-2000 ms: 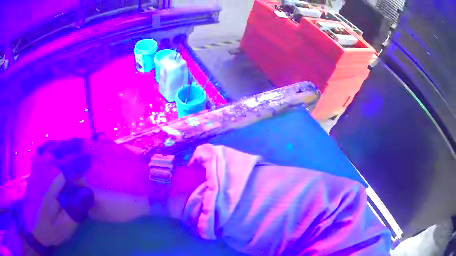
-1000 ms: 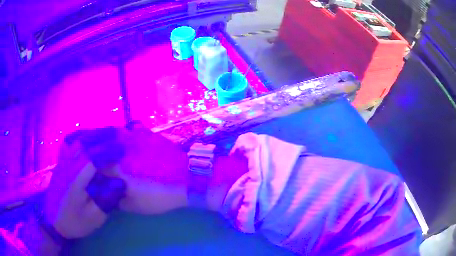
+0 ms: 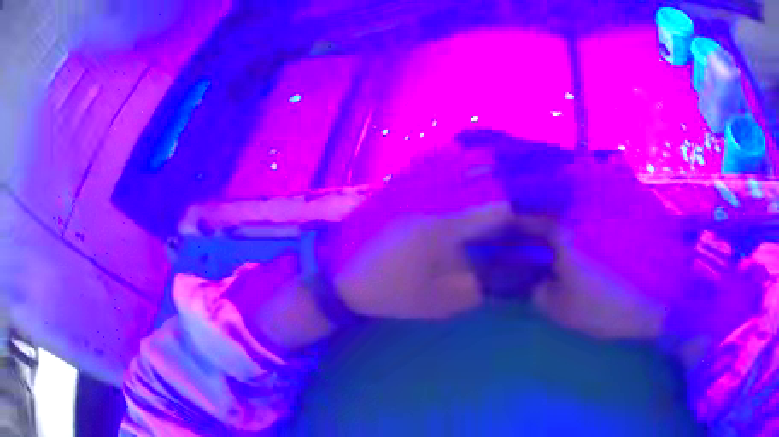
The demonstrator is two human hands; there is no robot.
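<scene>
My left hand (image 3: 410,265) and my right hand (image 3: 606,247) are together in the middle of the view, in front of the bench edge. Dark coverings show on the fingertips of both hands, and the fingers meet or overlap. The picture is blurred there, and I cannot tell whether anything is held between them. A dark strap (image 3: 320,277) is around my left wrist. A loose pink-lit sleeve cuff (image 3: 218,341) covers my left forearm.
The magenta-lit bench surface (image 3: 478,77) lies beyond my hands, with dark seams and bright specks. Cyan cups (image 3: 745,145) and a paler squarish container (image 3: 720,90) stand at the far right. A worn pale bench edge (image 3: 273,209) runs at left above a blue panel.
The view has swung left, so my hands and the cups appear further right. The red bin has left the picture. My left hand and forearm show more fully; my hands remain together.
</scene>
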